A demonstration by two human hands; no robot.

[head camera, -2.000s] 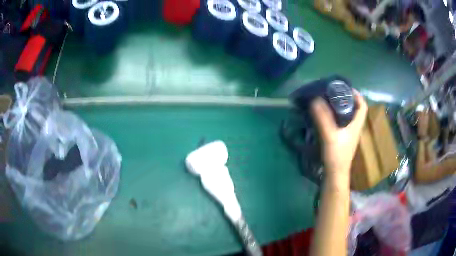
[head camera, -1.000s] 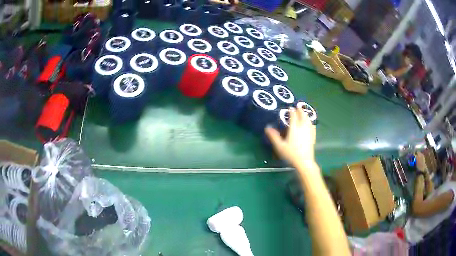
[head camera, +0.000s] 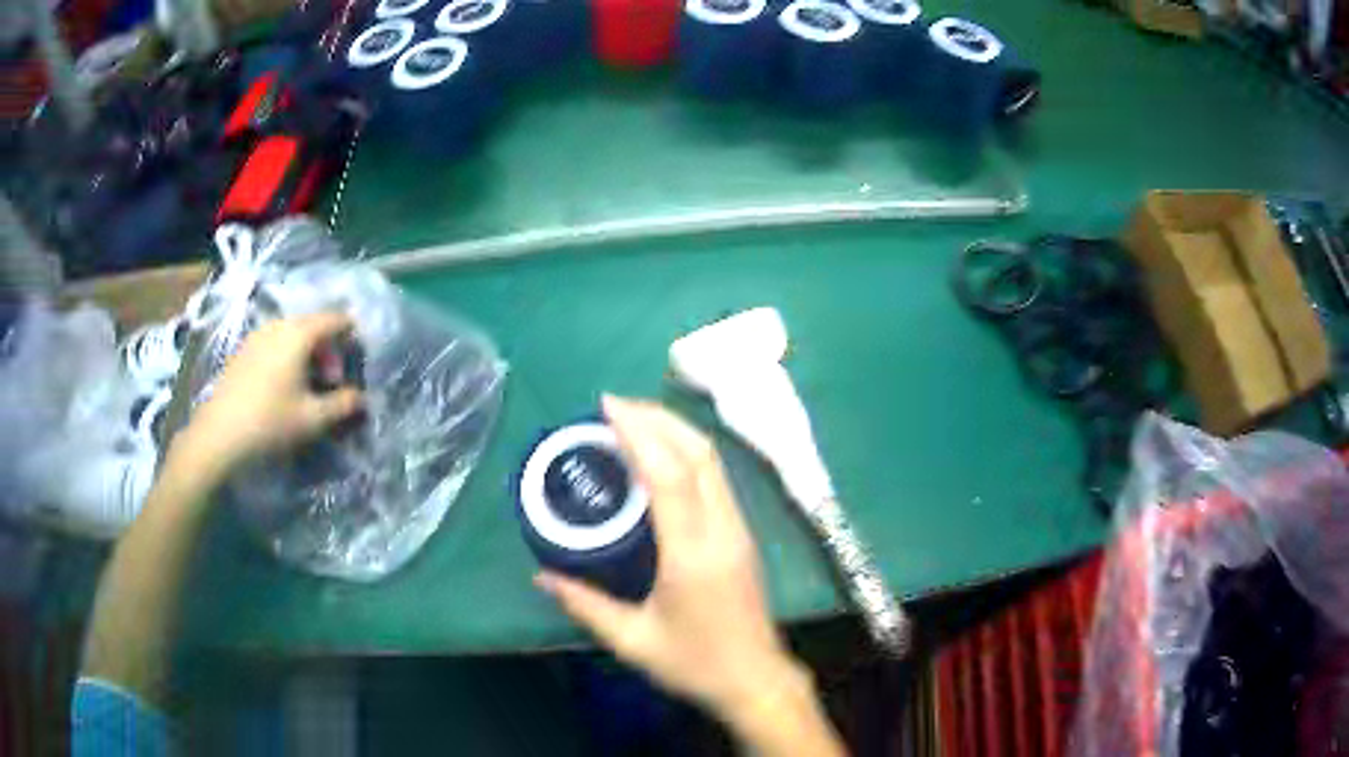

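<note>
A dark blue cylindrical speaker (head camera: 587,500) stands near the bench's front edge, its white-ringed end face up. My right hand (head camera: 692,550) grips it from the right side. My left hand (head camera: 289,382) is over the clear plastic bag (head camera: 414,444) at the left, fingers curled around a small dark thing too blurred to name. The white-headed mallet (head camera: 752,388) lies on the green bench to the right of the speaker, its wrapped handle pointing toward the front edge.
Rows of speakers with white rings (head camera: 821,21) and a red one (head camera: 636,30) stand beyond the pale strip. Black trim rings (head camera: 1073,318) lie beside an open carton (head camera: 1235,303) at right. A red crate (head camera: 1021,666) with a plastic bag is below. White rings (head camera: 148,355) are far left.
My right hand has come back from the speaker rows to the front of the bench and now holds a speaker. My left hand has come into view over the plastic bag. The view has shifted.
</note>
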